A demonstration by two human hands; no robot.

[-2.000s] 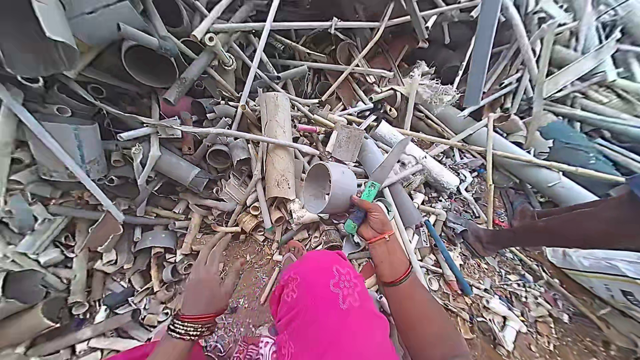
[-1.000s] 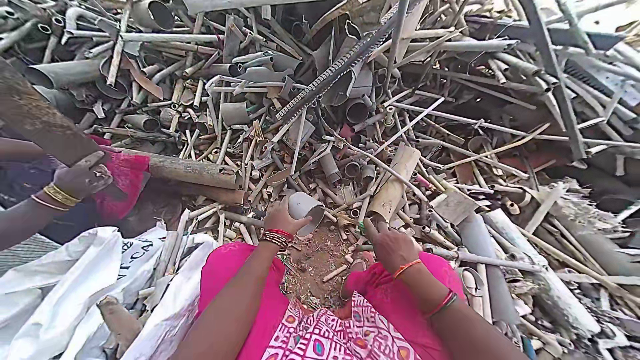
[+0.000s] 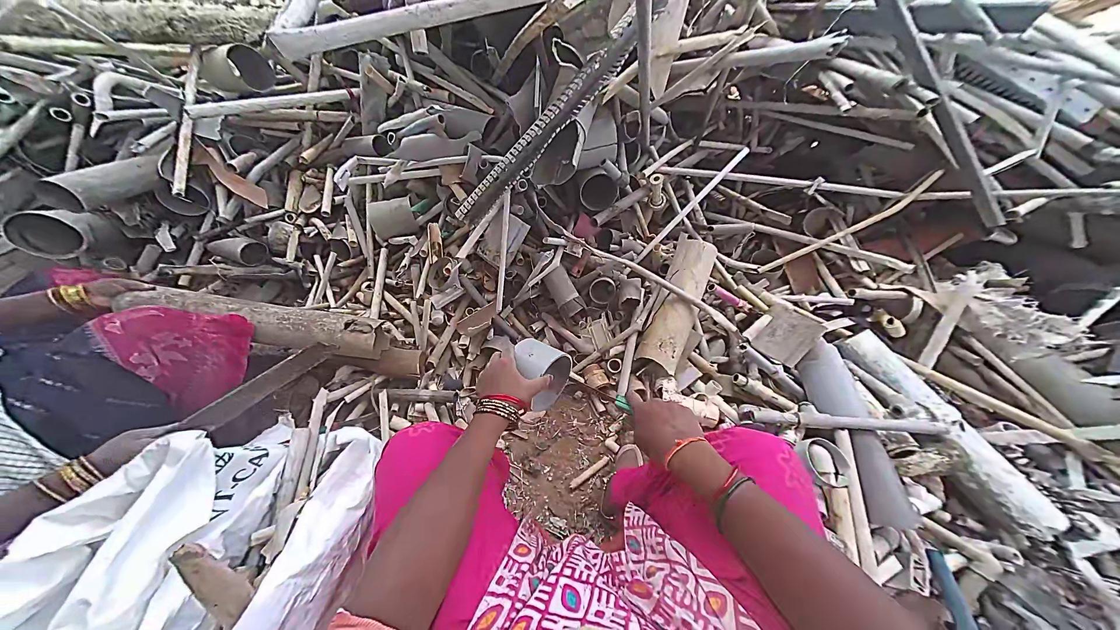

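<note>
My left hand (image 3: 510,382) grips a short grey plastic pipe piece (image 3: 544,374) by its left side, above a patch of bare ground. To its right, my right hand (image 3: 661,429) is closed around a green-handled tool (image 3: 623,403); little more than the green part shows, and its blade is hard to make out. The hands are apart, in front of my knees. Just beyond my right hand lies a wide beige pipe length (image 3: 678,306), with a squarish flat grey piece (image 3: 786,335) to the right of it.
A heap of scrap pipes (image 3: 437,262) spreads across the ground ahead. At left, another person's hands hold long pieces, one a thick pipe (image 3: 254,317). White sacks (image 3: 114,542) with scrap lie near my left side. A large grey pipe (image 3: 857,429) lies at right.
Two seconds ago my left hand was empty and the grey pipe piece was beside my right hand; now my left hand holds it. The view has swung left, bringing in the other person.
</note>
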